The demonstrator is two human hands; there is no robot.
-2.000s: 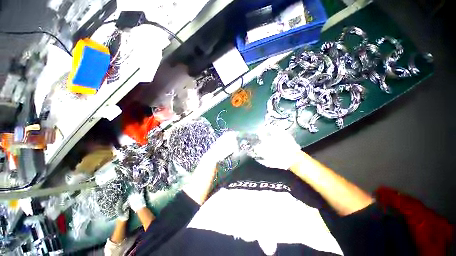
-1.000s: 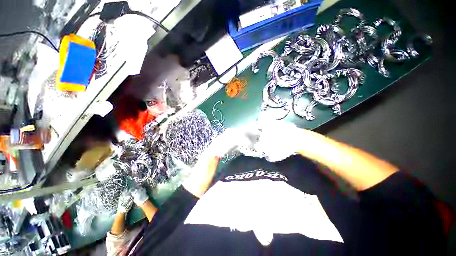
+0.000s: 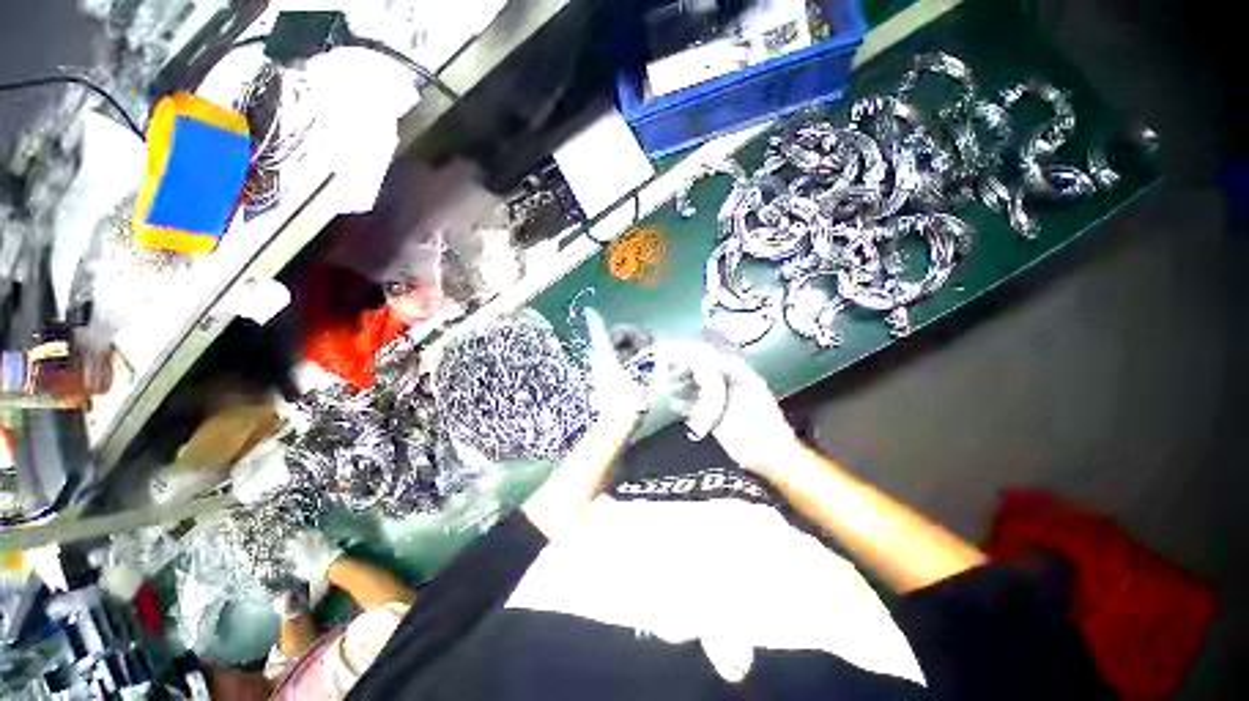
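My left hand (image 3: 616,377), in a white glove, is beside the right edge of the round loose wire pile (image 3: 510,386), its fingers pointing up. My right hand (image 3: 737,411), also gloved, is just right of it. A small silvery wire bundle (image 3: 666,373) is between the two hands, held by the right-hand fingers; glare blurs the exact grip. Whether my left hand grips it cannot be told. Curved silvery wire bundles (image 3: 904,260) lie heaped on the green bench top to the right of my hands.
A darker coarse wire heap (image 3: 363,452) lies left of the loose pile. An orange tangle (image 3: 636,255) lies near the back edge. A blue bin (image 3: 740,85) with a white paper (image 3: 603,162) beside it stands behind. A coworker's gloved hands (image 3: 312,562) are at lower left.
My hands were close together and bright with glare; now the left hand's fingers are raised and a dark-and-silver bundle shows between the hands. The view has shifted slightly.
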